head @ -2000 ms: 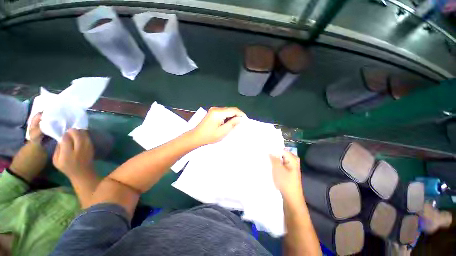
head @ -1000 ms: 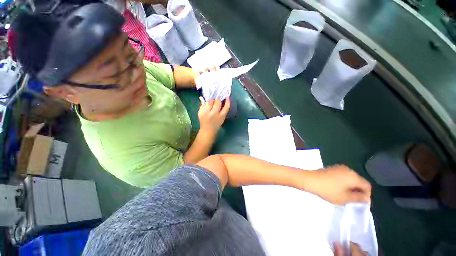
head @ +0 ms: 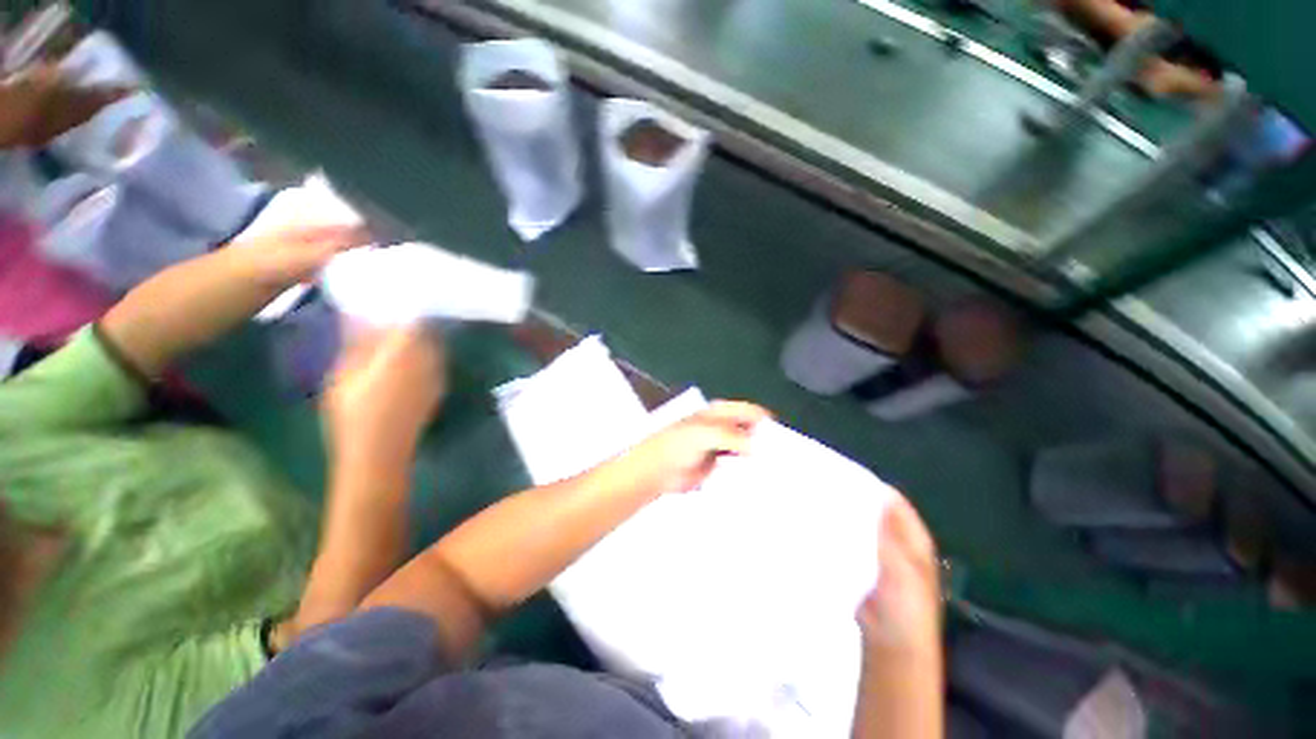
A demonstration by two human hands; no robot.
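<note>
A white protective bag (head: pixel 779 534) lies between my two hands over the bag stack (head: pixel 570 412), whose corners stick out at the left. My left hand (head: pixel 717 433) is at the bag's upper edge, with its fingers bent onto it. My right hand (head: pixel 906 570) holds the bag's right edge. The white is overexposed, so the bag's outline against the stack and its opening are hard to tell. No unit shows in the bag.
Two bagged units (head: pixel 523 145) stand on the belt (head: pixel 751 296). Bare units with brown ends (head: pixel 878 311) lie further right. A grey unit (head: pixel 1010 664) is at the lower right. A person in light green (head: pixel 159 534) handles white bags (head: pixel 419 282) at left. A metal-edged rail runs beyond.
The view has swung back to the right from the neighbour. My right hand has come fully into view at the bag's right edge, and my left hand is still at its upper edge.
</note>
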